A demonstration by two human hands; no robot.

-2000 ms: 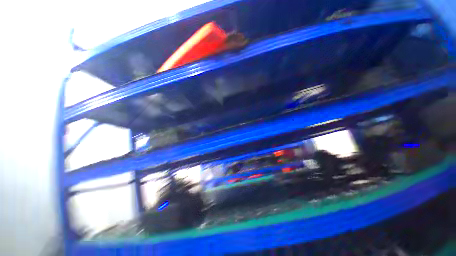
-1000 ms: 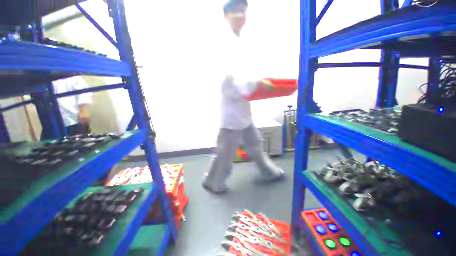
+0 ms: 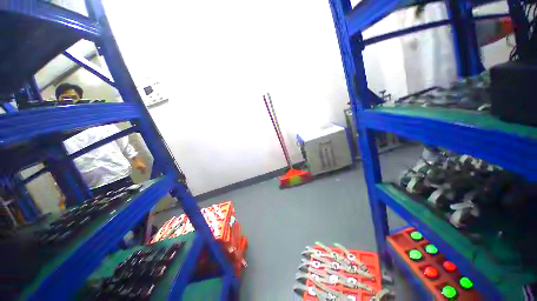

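Neither of my hands is in view. An orange-red supply tray (image 3: pixel 368 258) lies on the floor at the bottom centre, with pale open watch straps (image 3: pixel 335 270) laid in rows and ends overhanging its left side. Right of it, an orange-red tray (image 3: pixel 406 236) under the shelf holds lit watches with round screens, some green (image 3: pixel 415 254) and some red (image 3: pixel 431 271). The bottom edge of the picture cuts off both trays.
Blue racks stand left (image 3: pixel 154 138) and right (image 3: pixel 366 147), holding dark watches and pale curved straps (image 3: pixel 465 211). Stacked orange-red trays (image 3: pixel 235 241) sit by the left rack. A broom (image 3: pixel 294 175) and grey cabinet (image 3: pixel 327 151) stand by the wall. A person (image 3: pixel 97 156) is behind the left rack.
The view has swung from the rack to the aisle and tilted. The person walking with an orange-red tray has moved right, now partly hidden behind the right rack. Some lit screens changed from blue to green or red.
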